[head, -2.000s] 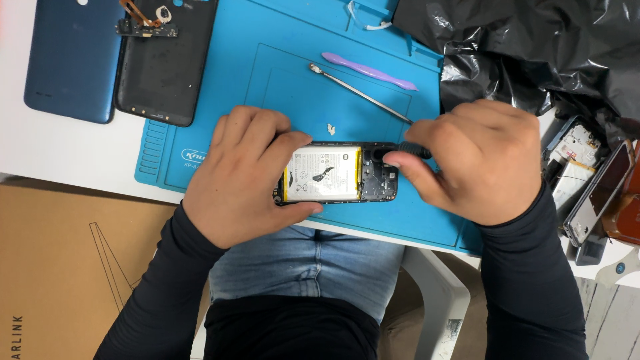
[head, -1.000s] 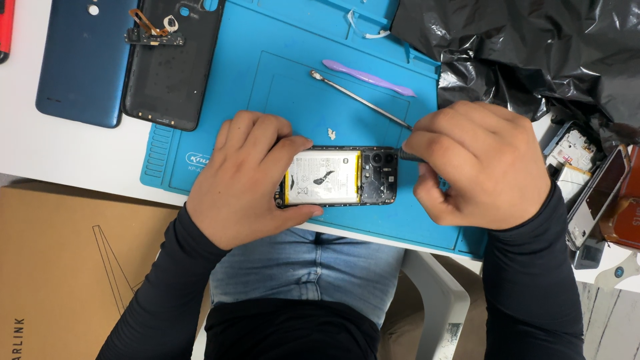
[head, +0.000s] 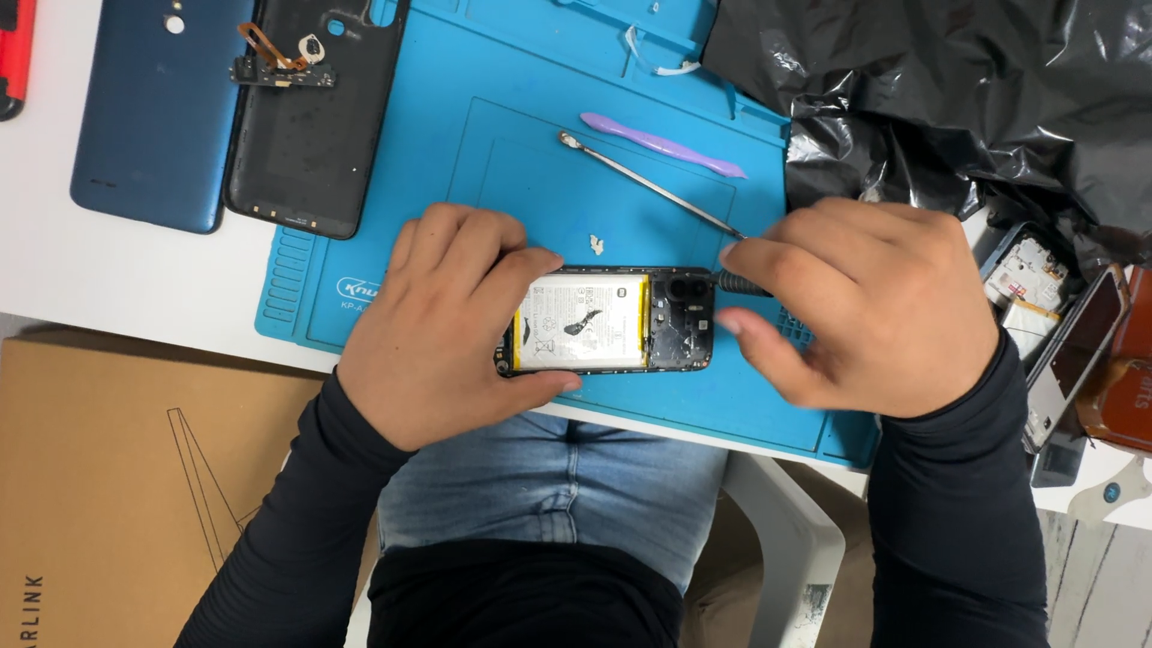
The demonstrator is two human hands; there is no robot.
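An opened smartphone (head: 684,324) lies on a blue silicone repair mat (head: 414,180), its white battery (head: 585,322) with yellow edges exposed. My left hand (head: 450,324) grips the phone's left end between thumb and fingers. My right hand (head: 855,306) is at the phone's camera end, thumb and index finger apart, with a dark ribbed tool handle (head: 743,284) under the index finger; the tool's tip is hard to make out. Beyond the phone lie a metal spudger (head: 652,184), a purple plastic pry tool (head: 661,146) and a small white scrap (head: 597,244).
At the left are a blue phone back cover (head: 148,126), a black back cover (head: 301,153) with a small circuit board (head: 283,74) on it, and a cardboard box (head: 90,468). Black plastic sheeting (head: 936,90) and several phone parts (head: 1026,270) lie at the right.
My right hand was over the phone's camera end two seconds ago and has moved right, off it, with its thumb and index finger now apart. My left hand still holds the phone.
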